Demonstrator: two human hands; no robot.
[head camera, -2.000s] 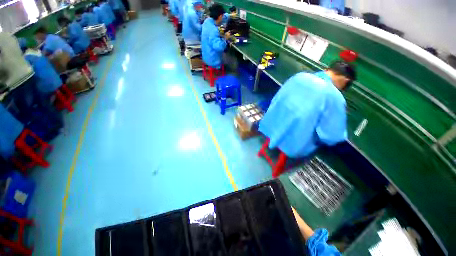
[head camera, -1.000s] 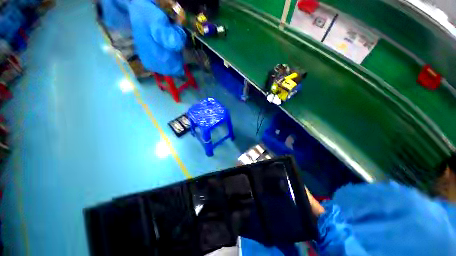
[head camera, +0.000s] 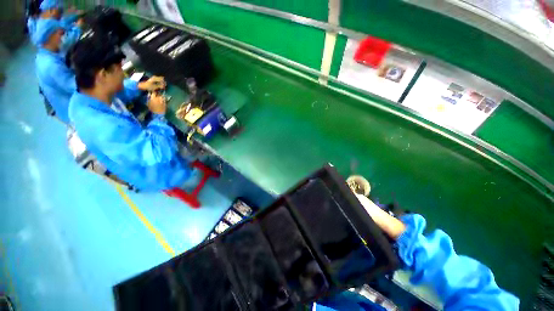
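Note:
A long black foam tray (head camera: 270, 203) with several slots slants across the lower middle, its right end higher than its left. Dark glossy slabs, like phone units (head camera: 333, 226), lie in its slots. My right hand (head camera: 378, 218) holds the tray's right end; its fingers are partly hidden at the edge and a blue sleeve follows behind. My left hand is not in view. The tray's lower left part is cut off by the picture's bottom edge.
The green bench (head camera: 285, 140) carries a small round cup (head camera: 358, 184) just beyond the tray, a blue-and-yellow soldering station (head camera: 206, 121) and stacked black trays (head camera: 173, 51). A person in blue (head camera: 130, 146) sits at left. Another black tray (head camera: 234, 217) is on the floor.
The view has swung right towards the bench and its back panel. The held tray is tilted more and now overlaps the bench. The blue stool and the nearer person at right have left the view.

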